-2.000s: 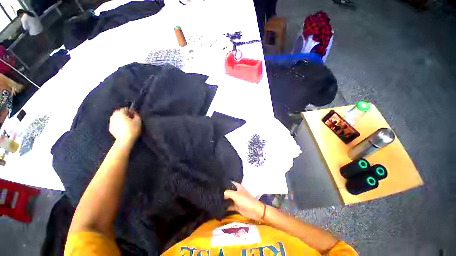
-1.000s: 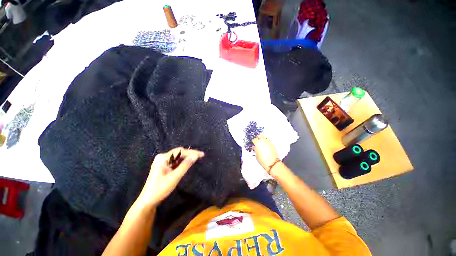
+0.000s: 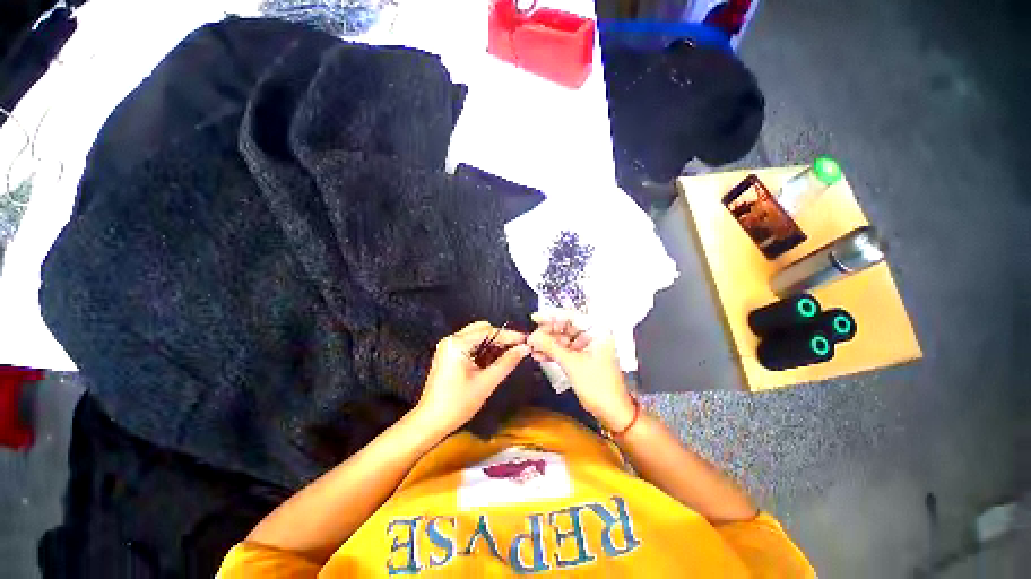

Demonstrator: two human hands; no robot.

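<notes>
The dark woolly garment covers much of the table and reaches down to the lap. My left hand is at its lower right edge, with a small dark pointed tool tucked in the palm, probably thread snips. My right hand is beside it, fingertips together and meeting the left fingertips. Anything between the fingertips is too small to tell; no needle or thread can be made out. A pile of tiny black pieces lies on a ragged white sheet, just beyond my right hand.
A red tray is on the far side of the white table. On the right, a wooden-topped stand holds a phone, metal flask, green-capped bottle and black spools. Dark cloth lies beyond.
My right hand has moved from the pile back to my left hand. My left hand has moved right and down to meet it, still holding the dark tool. The view has tilted downward.
</notes>
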